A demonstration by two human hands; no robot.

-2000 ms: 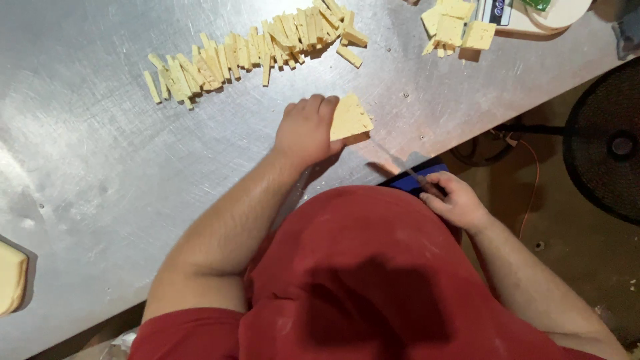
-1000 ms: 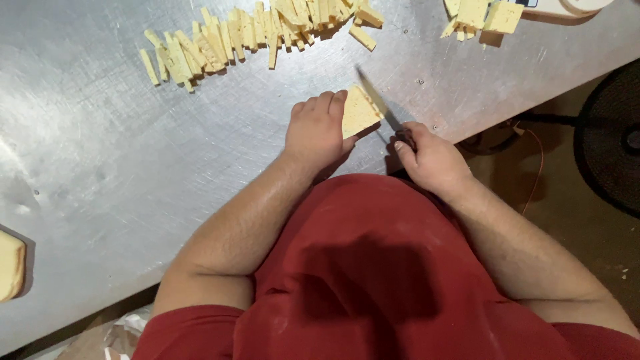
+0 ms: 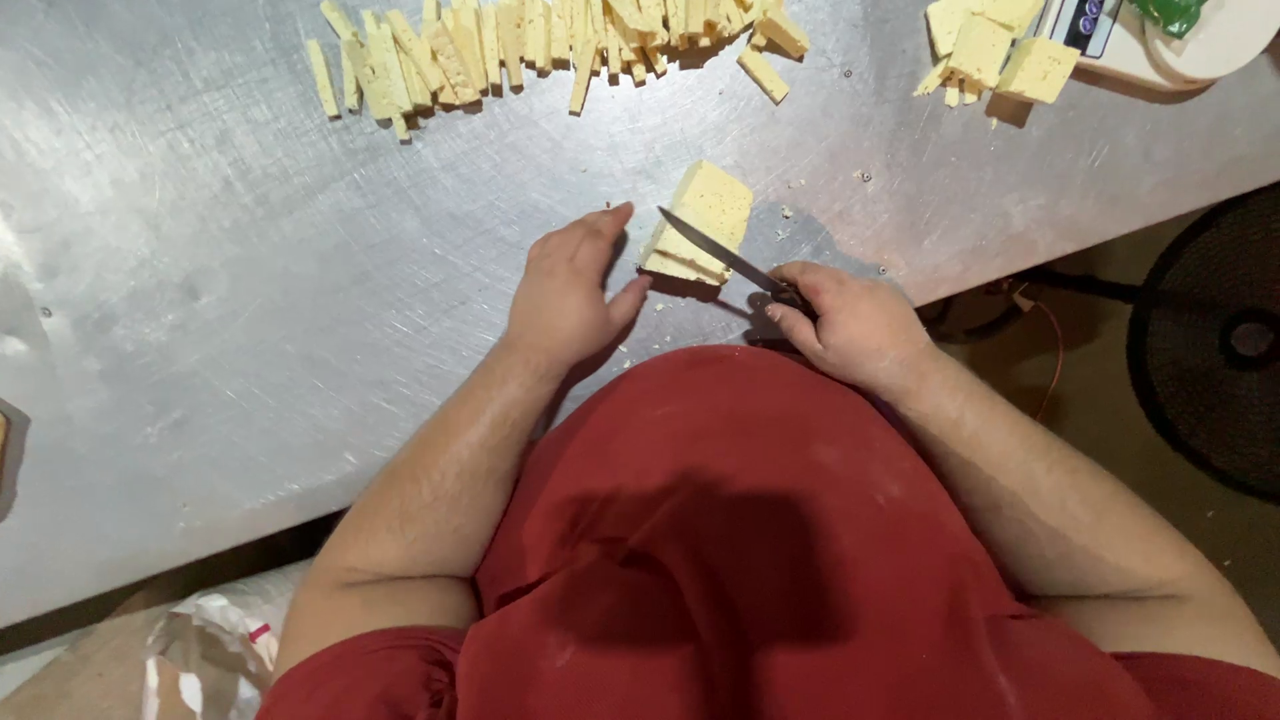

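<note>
A block of pale yellow cheese (image 3: pixel 708 205) stands on the metal table (image 3: pixel 250 330) in front of my torso, with a cut piece along its near edge. My left hand (image 3: pixel 575 285) rests just left of the block, fingers apart, holding nothing; the thumb tip is close to the block's near left corner. My right hand (image 3: pixel 855 325) grips the dark handle of a knife (image 3: pixel 722 253), whose blade points up and left over the block. Beyond the block lies a long row of cheese sticks (image 3: pixel 510 45).
Cheese chunks (image 3: pixel 1035 72) lie at the upper right beside a kitchen scale (image 3: pixel 1105 60) with something green on it. A black fan (image 3: pixel 1245 335) stands past the table's right edge. Crumbs dot the metal near the block. A plastic bag (image 3: pixel 215 640) is at the lower left.
My left hand has let go of the cheese and moved off to its left. The knife has come up from beside the table edge and now lies across above the block.
</note>
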